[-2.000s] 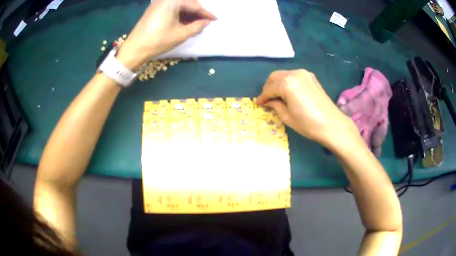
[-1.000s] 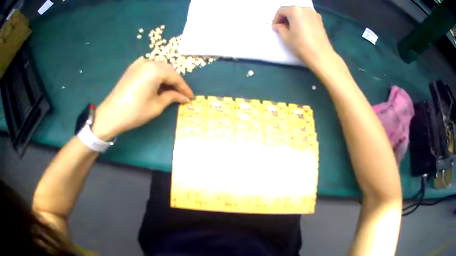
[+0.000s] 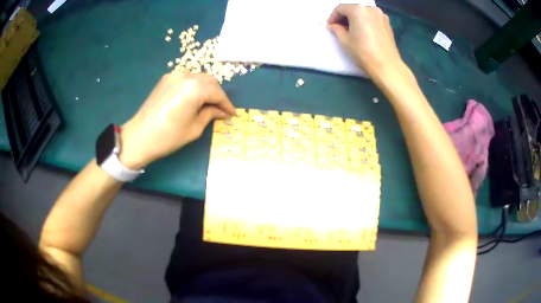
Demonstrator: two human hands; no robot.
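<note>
A yellow PCB panel (image 3: 293, 183) lies flat at the bench's near edge and juts over my lap. Its middle is glared white, and small silvery and dark parts sit in rows on its far part. My left hand (image 3: 172, 115) has thumb and forefinger together at the panel's far left corner; whether they pinch a part is hidden. My right hand (image 3: 369, 40) is over the white sheet (image 3: 279, 35), its fingertips together low over it; I cannot tell if they hold a piece. A loose pile of small cream components (image 3: 204, 58) lies left of the sheet.
One loose cream piece (image 3: 299, 83) lies between sheet and panel. A dark ribbed rack (image 3: 29, 112) and yellow stack (image 3: 16, 47) are at far left. A pink glove (image 3: 471, 139) and black device with cable (image 3: 503, 168) are at right. A green post (image 3: 504, 38) stands back right.
My left hand has come from over the sheet to the panel's far left corner. My right hand has gone from the panel's far right corner to the sheet. The view has shifted.
</note>
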